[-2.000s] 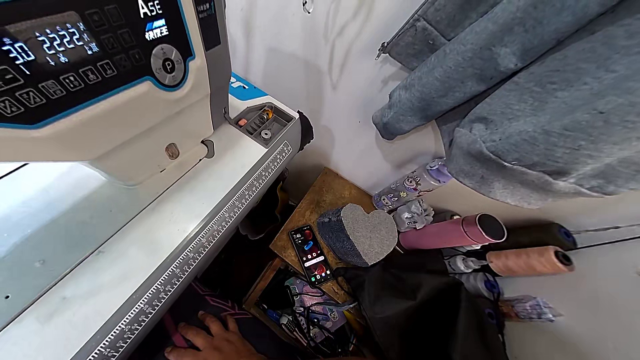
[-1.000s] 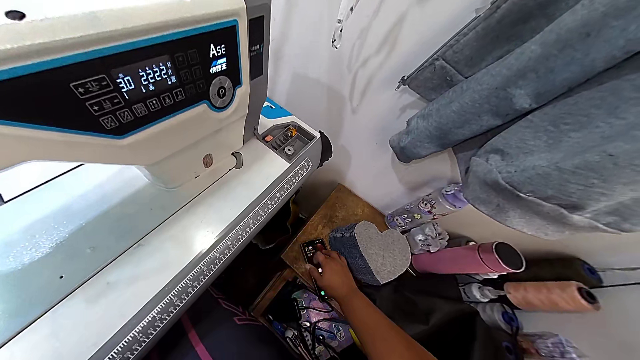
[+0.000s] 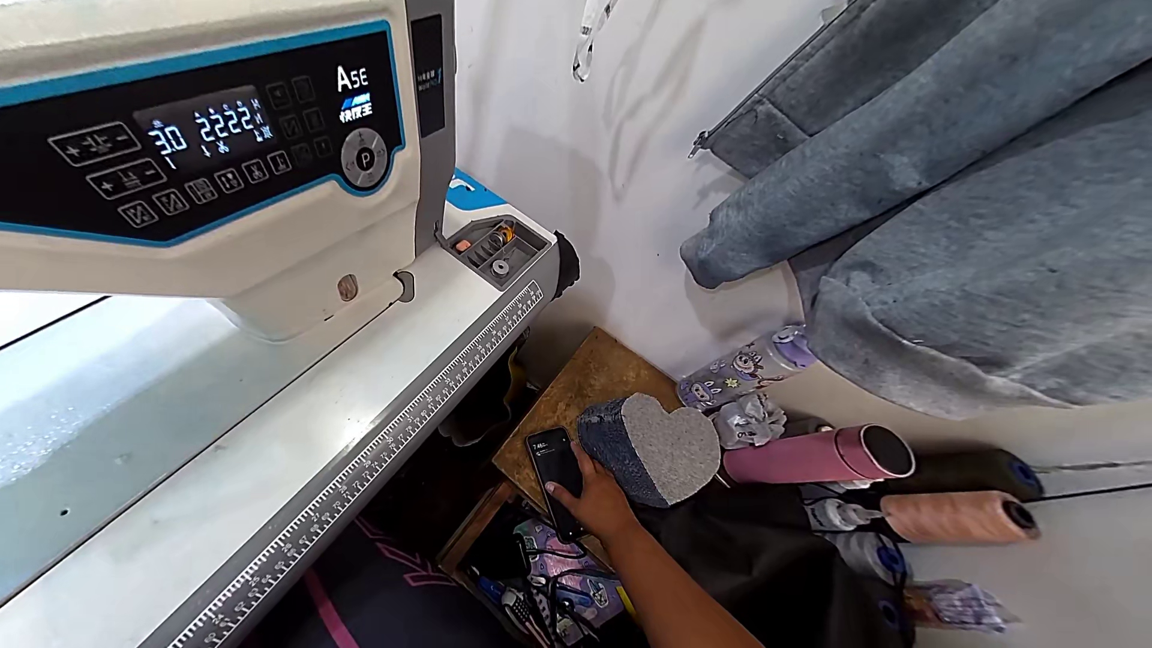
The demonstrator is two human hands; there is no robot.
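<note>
My right hand (image 3: 594, 495) reaches in from the bottom and grips a black smartphone (image 3: 556, 477) along its right edge, thumb across the screen, which is dark with small writing on top. The phone lies over the wooden stand (image 3: 580, 382), just left of a heart-shaped box (image 3: 675, 450) with a grey lid and dark blue side. My left hand is out of view. On the left stands a sewing machine (image 3: 270, 216) with a lit control panel; a ruler scale (image 3: 387, 450) runs along its bed's edge.
An open drawer (image 3: 477, 531) holds cables and small tools. Right of the box lie a pink bottle (image 3: 801, 456), a patterned clear bottle (image 3: 747, 369) and a peach thread cone (image 3: 958, 517). A grey garment (image 3: 990, 225) hangs at the upper right. Small parts sit in the machine's tray (image 3: 495, 252).
Two seconds ago the phone lay untouched with its screen lit, and a hand showed at the bottom left. My right hand has since come onto the phone; the screen now looks mostly dark.
</note>
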